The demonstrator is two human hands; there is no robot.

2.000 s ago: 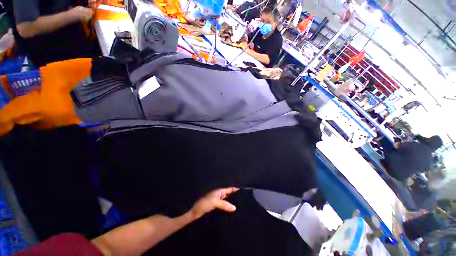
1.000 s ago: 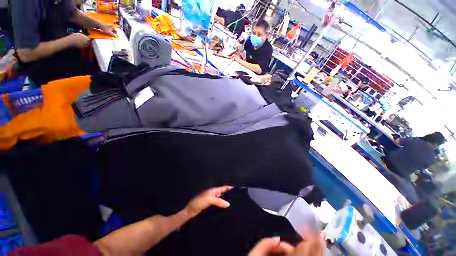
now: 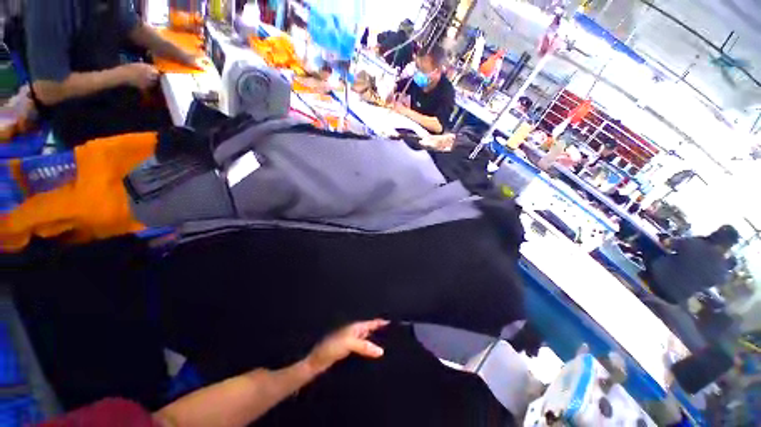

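Observation:
My left hand (image 3: 349,344) reaches in from the lower left and rests on a black cut panel (image 3: 392,388), near its upper edge. Its thumb and index finger are apart, and no cloth is visibly pinched. A stack of black panels (image 3: 334,271) lies just beyond the hand. Grey panels (image 3: 342,171) are draped behind it, with a small white paper (image 3: 243,168) on them. The overlock machine (image 3: 576,392) shows at the bottom right, cut off by the edge; its needle area is not visible. My right hand is out of the picture.
Orange fabric (image 3: 104,179) and a blue crate (image 3: 52,171) are at the left. A person's arms and another white machine (image 3: 254,87) are at the upper left. A masked person sits behind; a white table (image 3: 601,292) runs along the right.
My right hand, seen blurred at the bottom right one second ago, is gone from view. My left hand stays at the black panel's edge. The view has shifted slightly.

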